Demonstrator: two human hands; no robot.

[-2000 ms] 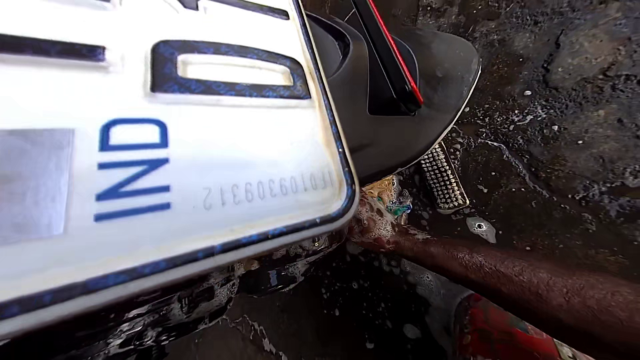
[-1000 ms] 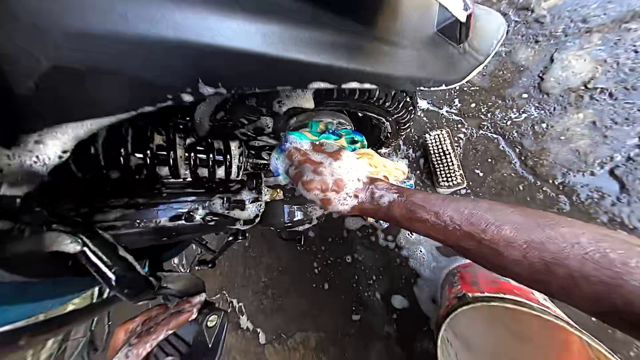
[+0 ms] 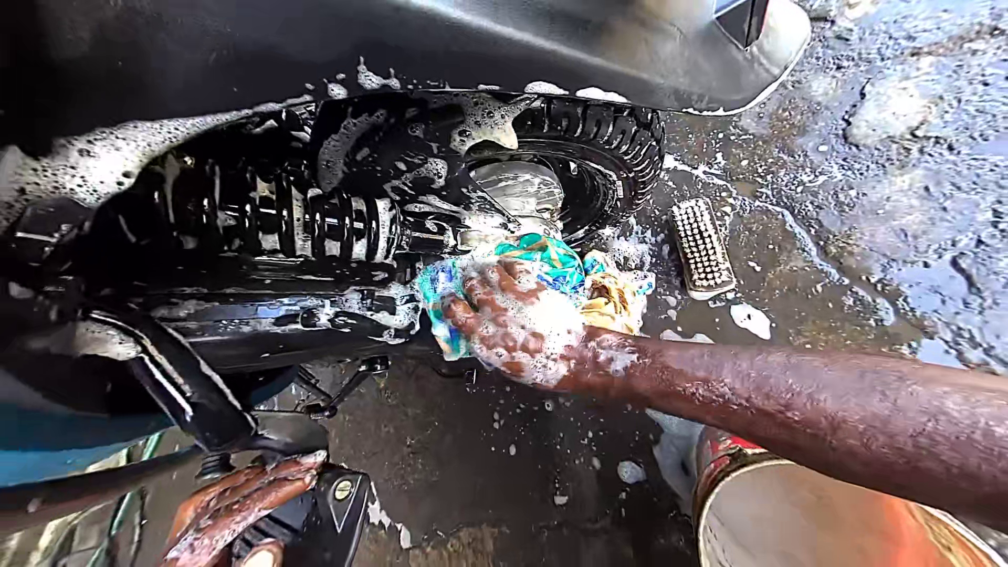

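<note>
My right hand (image 3: 528, 327), covered in foam, presses a wet multicoloured cloth (image 3: 543, 256) against the soapy underside of a two-wheeler, by the wheel hub (image 3: 520, 189). Folds of the cloth show on both sides of the hand; its palm side is hidden. A black coil-spring shock absorber (image 3: 299, 216) lies left of the cloth, and the treaded tyre (image 3: 630, 157) is above it. At the lower left my left hand (image 3: 244, 504), wet and soapy, is closed around a black vehicle part (image 3: 339, 504), partly cut off by the frame's edge.
A bristle brush (image 3: 702, 248) lies bristles up on the wet ground, right of the tyre. A red bucket (image 3: 713, 465) with a pale inside stands under my right forearm. Black bodywork (image 3: 551, 47) with foam along its edge overhangs the wheel. Rough wet ground extends right.
The view has swung away from the number plate that filled much of the earliest frame. My right hand stays at the wheel area with the cloth. More of my left hand shows now than one second ago.
</note>
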